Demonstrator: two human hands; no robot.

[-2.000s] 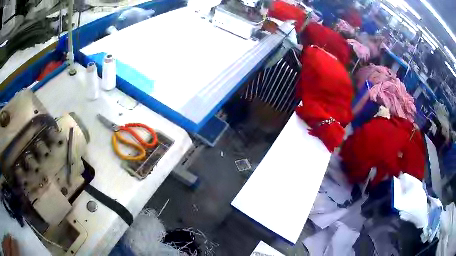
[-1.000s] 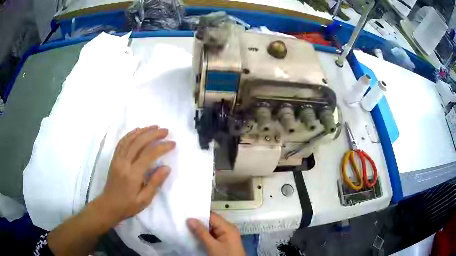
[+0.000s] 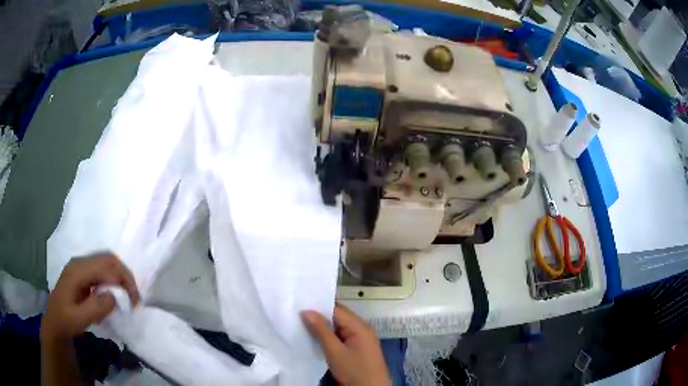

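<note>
A white fabric piece (image 3: 275,203) lies left of the overlock machine (image 3: 430,98), its right edge along the dark presser foot area (image 3: 348,170). My right hand (image 3: 348,343) pinches the fabric's right edge near the table's front, thumb on top. My left hand (image 3: 90,295) is at the lower left, fingers closed on a bunched part of white fabric, with a fold hanging toward the front edge. A stack of white cut panels (image 3: 124,166) lies further left, partly over the green surface. Fabric hides the cloth plate.
Scissors (image 3: 558,243) with orange and red handles lie on a small metal tray (image 3: 562,285) at the right. Two white thread cones (image 3: 570,130) stand behind them. A black strap (image 3: 475,290) crosses the table's front edge. White thread waste (image 3: 431,358) hangs below.
The view has turned from the right side back to the machine. My left hand has moved from flat on the fabric to the lower left and now grasps fabric. My right hand still holds the edge.
</note>
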